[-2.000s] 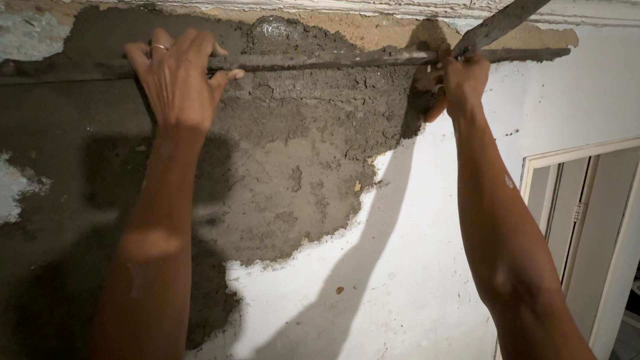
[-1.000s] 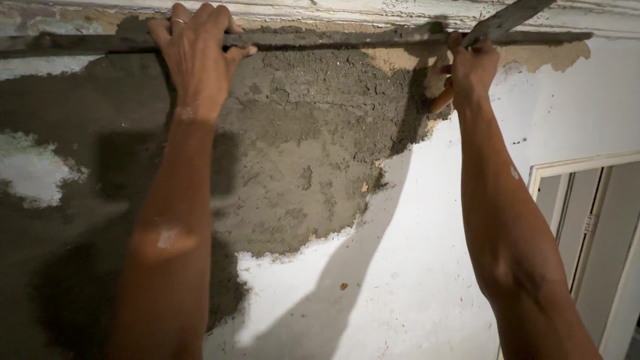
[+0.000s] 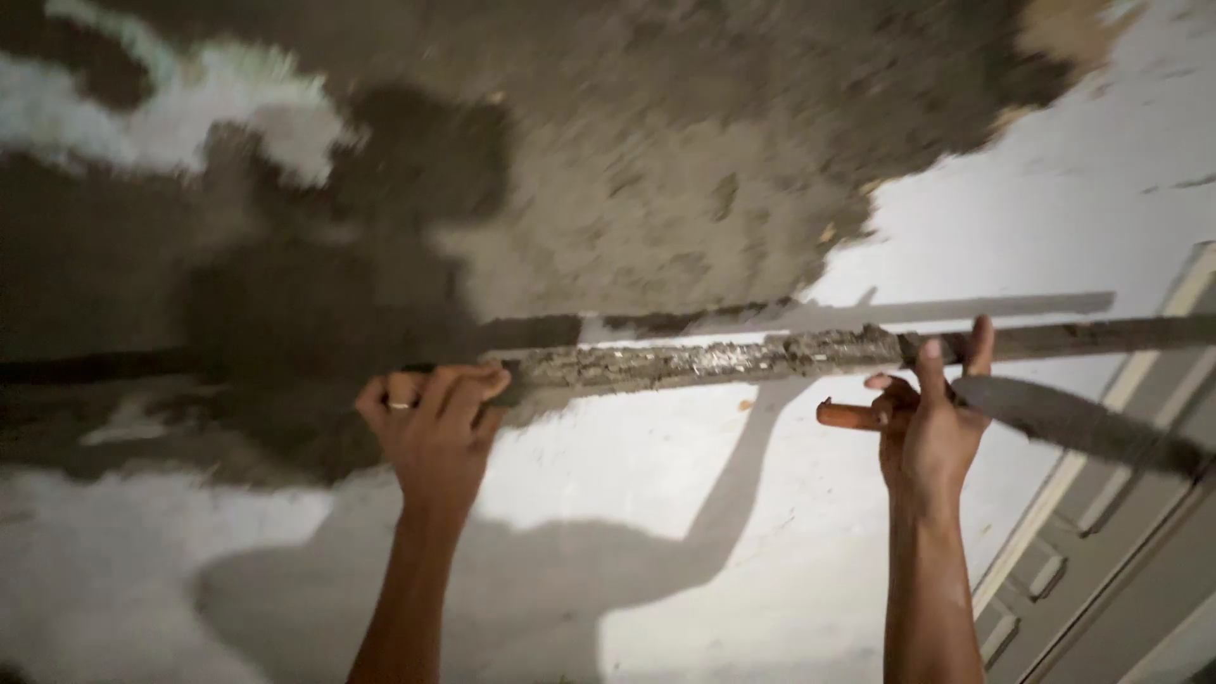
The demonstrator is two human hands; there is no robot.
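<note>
My left hand (image 3: 432, 423), with a ring on one finger, grips a long straightedge bar (image 3: 703, 364) that spans the view level. Wet mortar coats the bar's middle. My right hand (image 3: 936, 418) holds the same bar farther right, along with a trowel, whose orange handle (image 3: 850, 415) shows left of the palm and whose grey blade (image 3: 1073, 418) points right. The bar stands off the wall near its right end, where its shadow falls above it. Grey mortar (image 3: 617, 190) covers the upper wall, its surface rough at the upper right.
White wall (image 3: 646, 456) lies below and right of the mortar, with my shadow across it. A pale bare patch (image 3: 218, 104) shows at the upper left. A panelled door (image 3: 1121, 560) with a light frame (image 3: 1035, 532) is at the lower right.
Both hands and the bar have come down from the top of the wall to the mortar's lower edge. Mortar is now heaped along the bar. The view has tilted down.
</note>
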